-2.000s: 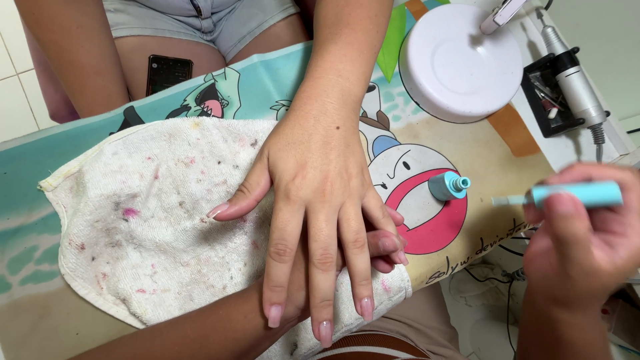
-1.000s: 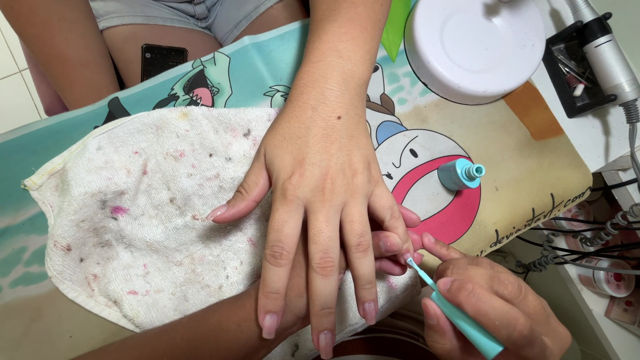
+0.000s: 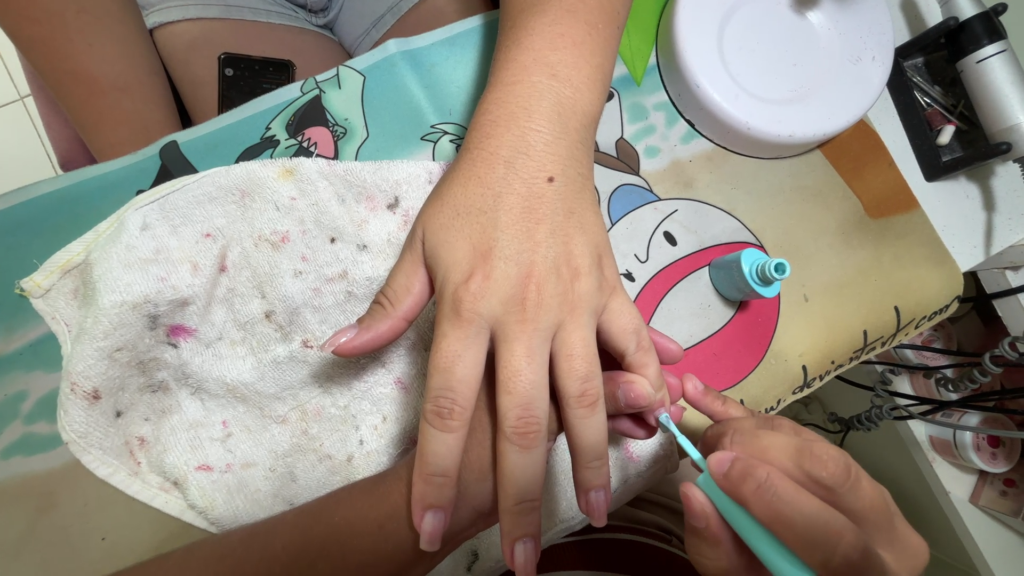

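Observation:
Between its thumb and fingers, my right hand (image 3: 792,480) grips a turquoise nail polish brush (image 3: 740,520), whose bristles touch the little-finger nail of another person's hand (image 3: 520,264). That hand lies palm down with its fingers spread. Beneath it, mostly hidden, my left hand (image 3: 636,396) pinches the same little finger near its tip. An uncapped turquoise polish bottle (image 3: 740,274) stands upright on the printed mat (image 3: 840,216). A stained white towel (image 3: 264,344) lies under the hands.
A round white lamp base (image 3: 772,72) stands at the upper right, beside a black holder (image 3: 928,120) with small tools and a nail drill handpiece (image 3: 988,80). Cables (image 3: 944,384) and jars (image 3: 972,440) are at the right edge. A phone (image 3: 254,80) rests on the other person's thigh.
Two seconds ago my right hand held the brush away at the right; it has moved left to the little-finger nail. The brush was at the nail one second ago too.

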